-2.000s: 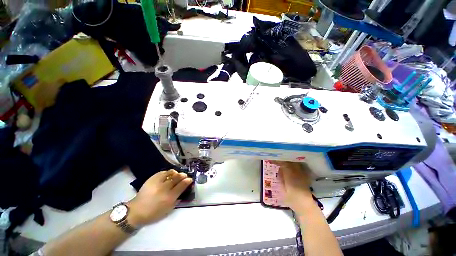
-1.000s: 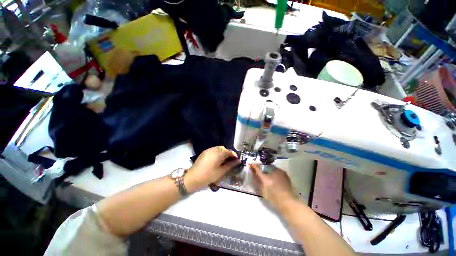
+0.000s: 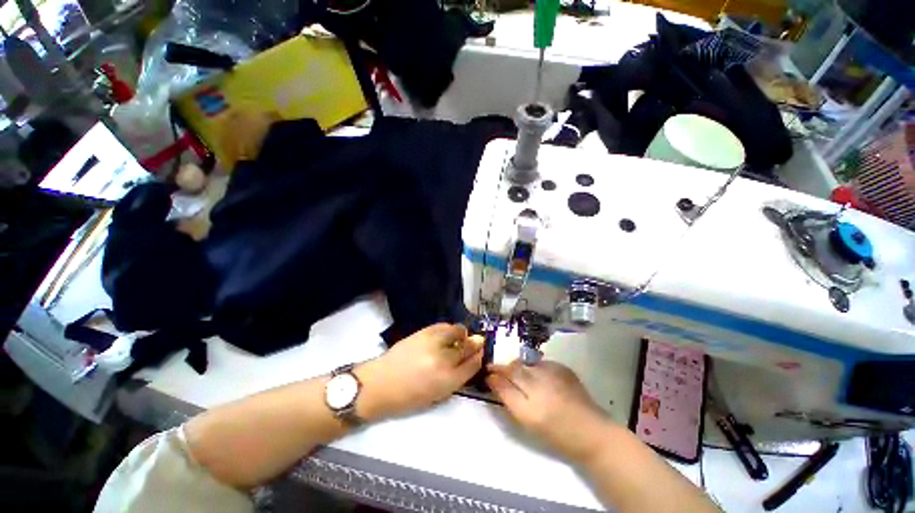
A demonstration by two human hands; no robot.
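Observation:
A dark navy cloth [image 3: 321,230] lies spread left of the white sewing machine [image 3: 642,240], its edge reaching the presser foot [image 3: 494,336]. My left hand [image 3: 429,369] rests on the cloth's edge just left of the foot, fingertips pressing it. My right hand [image 3: 542,399] is just right of it, fingertips on the dark edge in front of the foot. The two hands nearly touch. The needle tip is too small to make out. A smartphone [image 3: 670,399] with a lit pink screen lies under the machine arm.
Thread snips [image 3: 738,441], a slim black tool [image 3: 801,475] and a black looped item [image 3: 889,479] lie right of the phone. A yellow box [image 3: 291,95] is behind the cloth. A pale green round container [image 3: 696,142] and dark cloth heaps are behind the machine.
Since two seconds ago my right hand has left the phone and joined my left hand at the presser foot. The view has shifted left. In the last second both hands moved slightly nearer me.

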